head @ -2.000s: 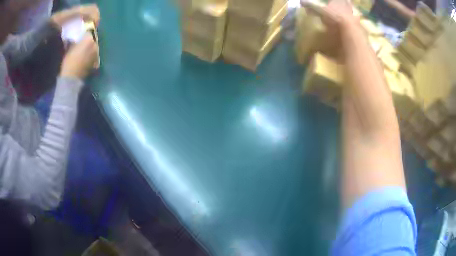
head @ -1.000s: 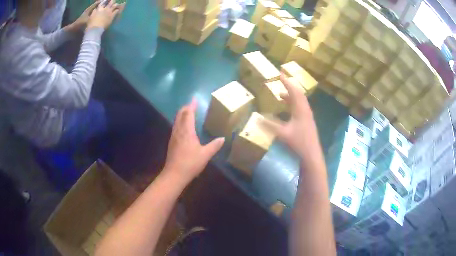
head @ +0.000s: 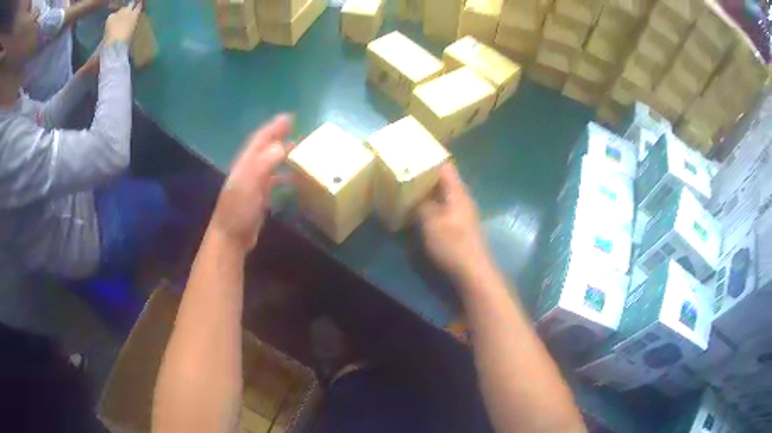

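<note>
Two small kraft boxes, a left one (head: 333, 182) and a right one (head: 408, 173), stand side by side at the near edge of the green bench (head: 508, 182). Each has a small dark mark on top. My left hand (head: 252, 186) is blurred, with fingers apart, beside the left box's outer side and holding nothing. My right hand (head: 446, 216) is on the right box's outer side, fingers and thumb at its corner; its underside is hidden. Three more kraft boxes (head: 453, 97) lie just behind.
A kraft box wall (head: 626, 59) stands at back right. White-and-teal boxes (head: 588, 245) are stacked at right. A large open carton (head: 140, 364) stands low at left with small boxes inside. A person in a grey sleeve (head: 114, 110) sits at left, near a blue stool (head: 110, 292).
The view has shifted. The two near boxes, apart and offset before, now stand together. My right hand has come onto the right box; my left hand has moved to beside the left box.
</note>
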